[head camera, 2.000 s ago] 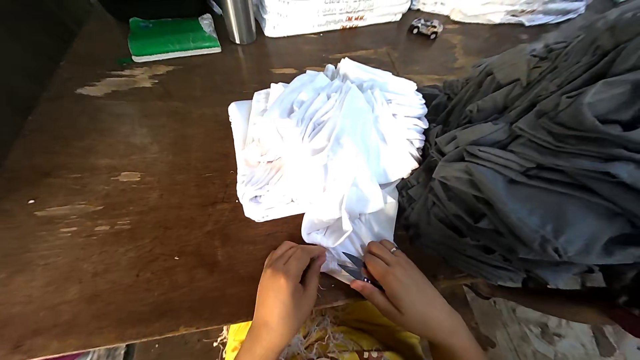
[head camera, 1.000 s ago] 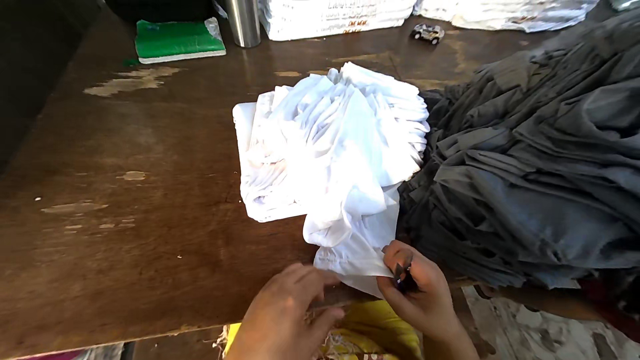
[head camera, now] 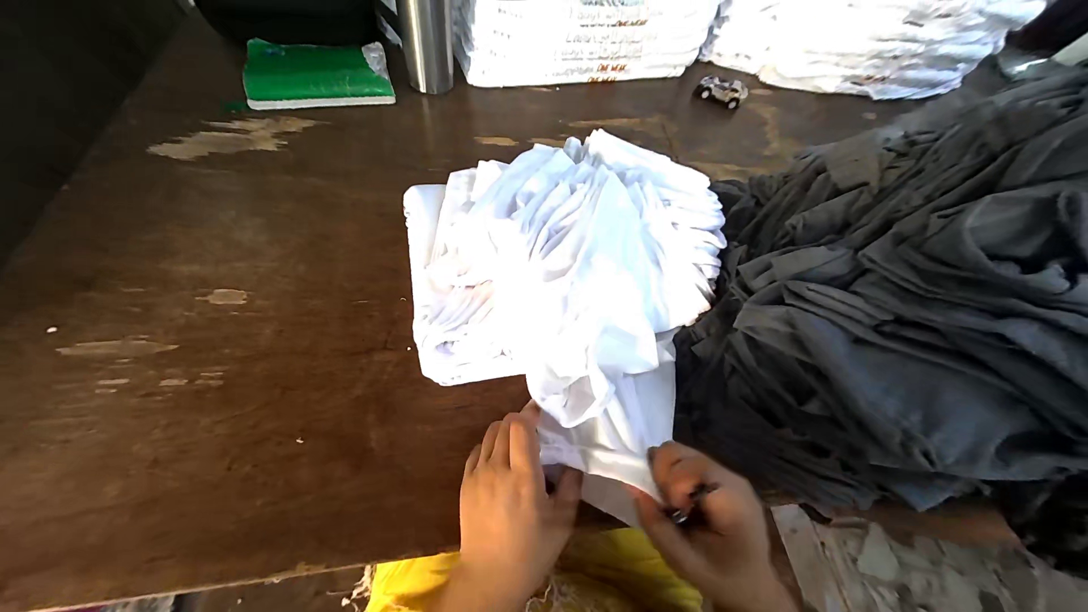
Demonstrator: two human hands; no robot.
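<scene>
A heap of white fabric pieces [head camera: 586, 246] lies on the brown wooden table [head camera: 212, 408], and one piece hangs down toward the near edge. My left hand [head camera: 514, 501] grips the left side of that hanging piece, thumb below and fingers on top. Its right corner is pinched in my right hand [head camera: 714, 510], which also has a small dark metal cutting tool [head camera: 693, 503] in its curled fingers; most of the tool is hidden. Beside the white heap, to the right, is a large pile of dark grey fabric [head camera: 918, 331].
Along the back stand a green-covered book or pad [head camera: 316, 75], a steel bottle [head camera: 427, 42], a stack of white packets with print [head camera: 586, 38], a toy car [head camera: 721, 91] and more white bundles [head camera: 867, 42]. Yellow cloth [head camera: 620, 569] shows below the table's near edge.
Two seconds ago the tool's blades pointed at the cloth; now it is tucked in my right hand. My left hand, off the cloth one second ago, has taken hold of it.
</scene>
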